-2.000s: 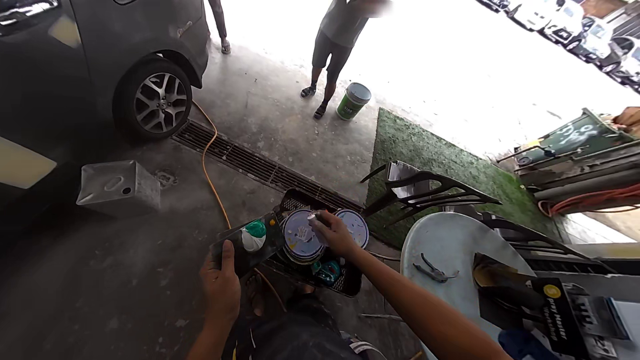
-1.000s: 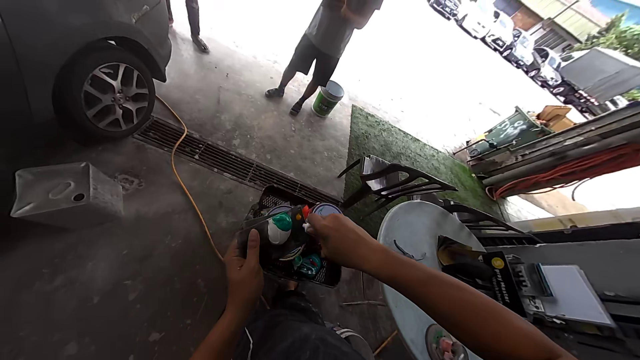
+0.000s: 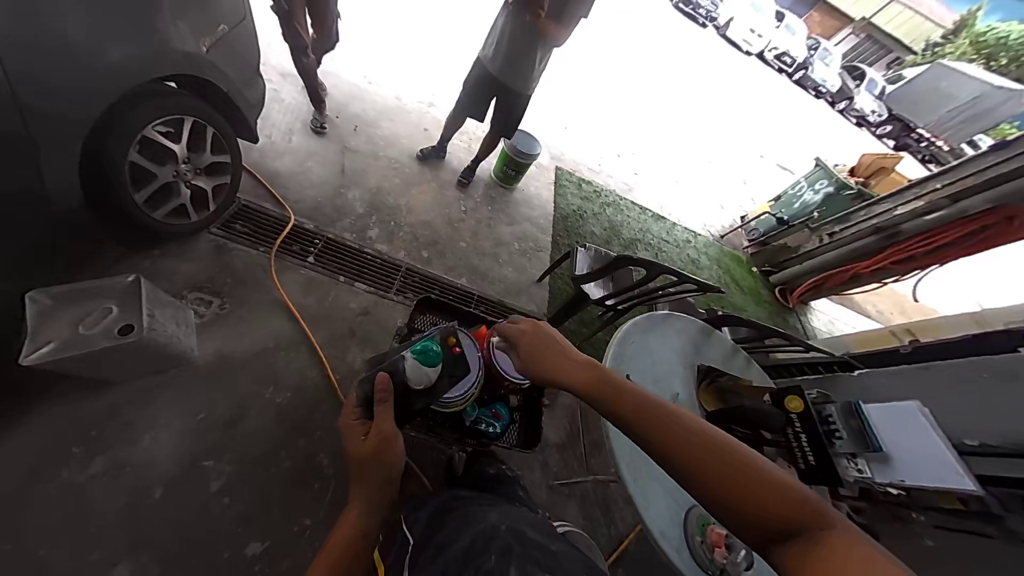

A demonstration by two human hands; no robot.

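My left hand [image 3: 374, 428] grips the near left edge of a dark flat board [image 3: 412, 392] that carries a green-and-white blob of paste [image 3: 424, 364] and small red and yellow dabs. Below the board, a black plastic crate [image 3: 524, 432] holds round cans with pale lids [image 3: 468, 388] and a teal item [image 3: 490, 419]. My right hand [image 3: 520, 346] is over the crate's right side, fingers bent around a small pale item, close to a red-orange object [image 3: 480, 334] and the right can's lid [image 3: 506, 364]. The fingers hide most of what they hold.
A round table [image 3: 640, 416] stands at my right, with boxes and papers. Beyond it are black plastic chairs [image 3: 632, 280]. An orange hose [image 3: 280, 264] crosses the floor and drain grate [image 3: 344, 260]. A car [image 3: 120, 48], a grey container [image 3: 104, 328], a bucket [image 3: 516, 160] and two people stand around.
My right hand has moved from over the pale can lids to beside the red-orange object. The person at the back left has shifted their legs. The view has turned somewhat.
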